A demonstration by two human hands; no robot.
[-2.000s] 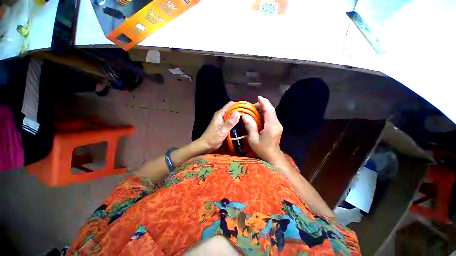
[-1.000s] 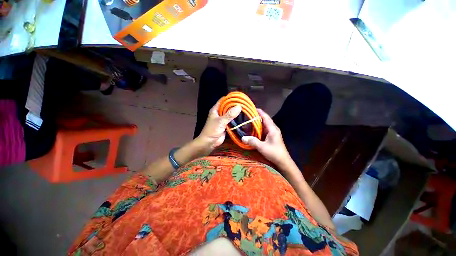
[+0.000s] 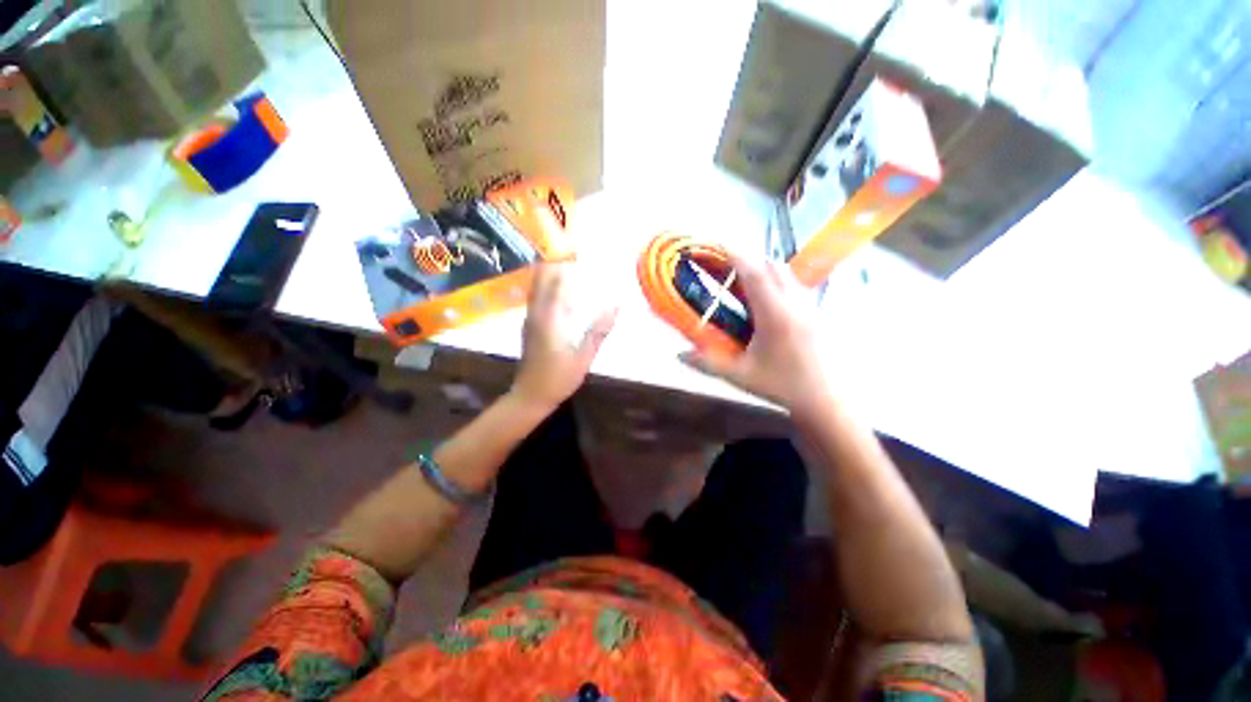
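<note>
My right hand (image 3: 779, 336) holds an orange cable coil (image 3: 672, 285) just above the white table's front edge. The coil has a black part inside and a pale tie across it. My left hand (image 3: 556, 336) has its fingers apart, its fingertips at the lower right end of an orange and black retail box (image 3: 467, 274) lying on the table. Whether the fingers touch the box is hard to tell. The box's orange end flap stands up at its right end.
A large brown carton (image 3: 480, 89) stands behind the retail box. Another orange retail box (image 3: 864, 178) leans by brown cartons (image 3: 981, 172) at right. A black phone (image 3: 265, 257) and a blue and orange roll (image 3: 231, 144) lie left. An orange stool (image 3: 137, 583) stands lower left.
The view has tilted up to the table. The coil has moved from over the lap to the table, now in my right hand alone. My left hand has let go and moved to the retail box.
</note>
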